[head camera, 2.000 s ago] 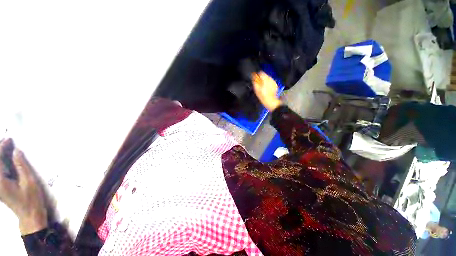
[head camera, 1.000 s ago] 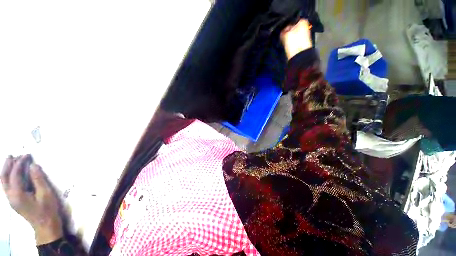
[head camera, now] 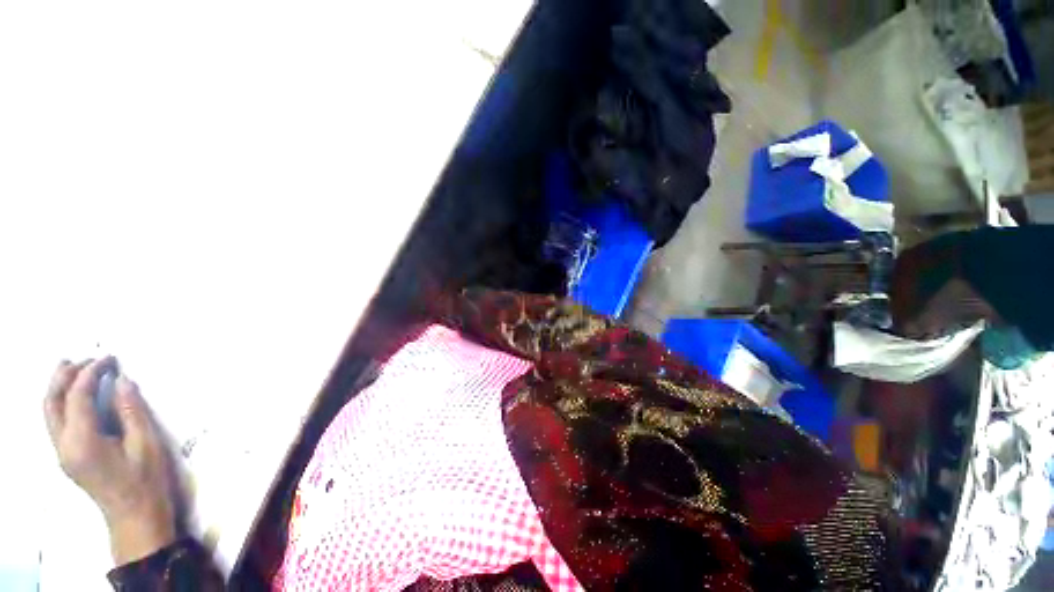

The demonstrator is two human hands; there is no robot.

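Note:
My left hand [head camera: 104, 428] rests on the white table [head camera: 254, 197] at the lower left, with its fingers curled around a small dark grey object [head camera: 108, 396], too blurred to name. My right hand is not visible; only its dark red-and-gold sleeve [head camera: 647, 405] shows, reaching toward the table edge. A heap of black garments [head camera: 653, 127] lies beside the table edge at the top centre, above and partly over a blue bin [head camera: 618, 260]. Pale thread-like tangles [head camera: 574, 245] show at the bin.
A blue bin with white strips [head camera: 798, 197] stands on the grey floor. Another blue bin [head camera: 705, 338] holds pale cloth. Dark metal framework [head camera: 798, 272] stands between them. A person in dark green [head camera: 994, 272] is at the right, near crumpled pale cloth [head camera: 1011, 463].
My right hand has moved from the black heap out of sight, its arm swinging left toward the table. The blue bin below the heap shows differently. My left hand appears farther right.

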